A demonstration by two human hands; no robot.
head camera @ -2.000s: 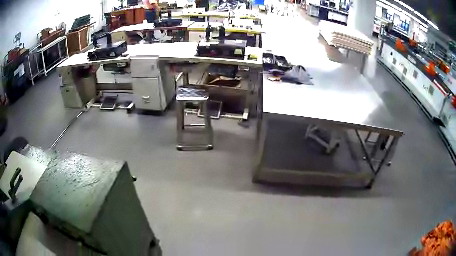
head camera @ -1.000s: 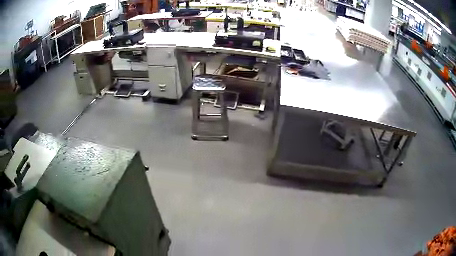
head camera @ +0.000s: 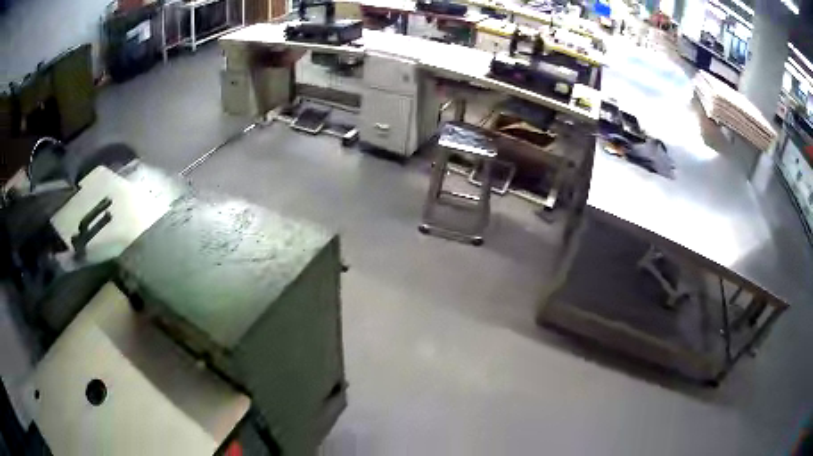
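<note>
Neither of my hands is in the picture. Nearest in front of me, at the lower left, stands a green metal machine [head camera: 241,258] with a sloping, worn top. A cream panel with a round dark hole [head camera: 134,383] is at its near side. A smaller cream plate with a black handle [head camera: 98,214] is at its far left side. A small red bit shows at the bottom edge near the cream panel.
A steel table [head camera: 677,205] stands at the right with dark items [head camera: 637,147] on its far left part. A stool [head camera: 459,183] stands before a sewing bench [head camera: 410,67] with machines. Grey floor [head camera: 437,347] lies between. A stack of boards [head camera: 735,107] is at the far right.
The view has turned left and tilted, so the bench, stool and steel table sit further right. More of the green machine and its cream panel shows. The orange heap at the lower right has left the picture.
</note>
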